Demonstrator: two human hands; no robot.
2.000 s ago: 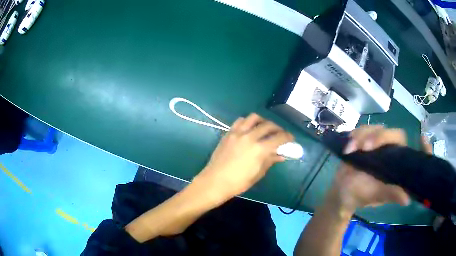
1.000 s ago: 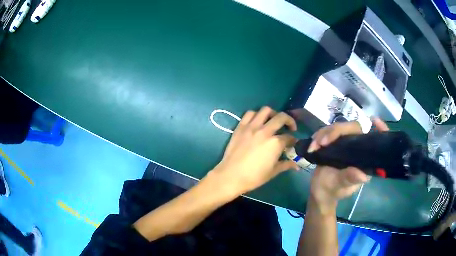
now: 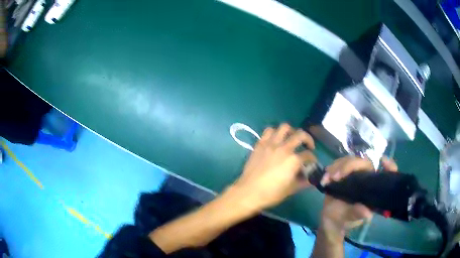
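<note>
My left hand [image 3: 277, 166] is closed around a white unit, which its fingers almost fully hide. The unit's white cord loop [image 3: 242, 135] sticks out to the left of my fingers and lies over the green bench. My right hand [image 3: 348, 189] grips the black electric screwdriver [image 3: 370, 193], which has a red button on its lower side. The screwdriver's nose points left and meets the fingertips of my left hand. The bit and the screw are hidden. The picture is slightly blurred.
The screw feeder [image 3: 386, 101] stands on the green bench [image 3: 151, 75] just beyond my right hand. White units [image 3: 34, 15] lie at the far left corner. A metal strip [image 3: 297, 27] runs behind the feeder. A clear bag [image 3: 450, 169] lies at the right edge. A blue stool [image 3: 58, 132] stands at lower left.
My right hand has brought the screwdriver from beside the feeder to my left hand. In the last second the view has shifted, and the unit has become more hidden by my left fingers.
</note>
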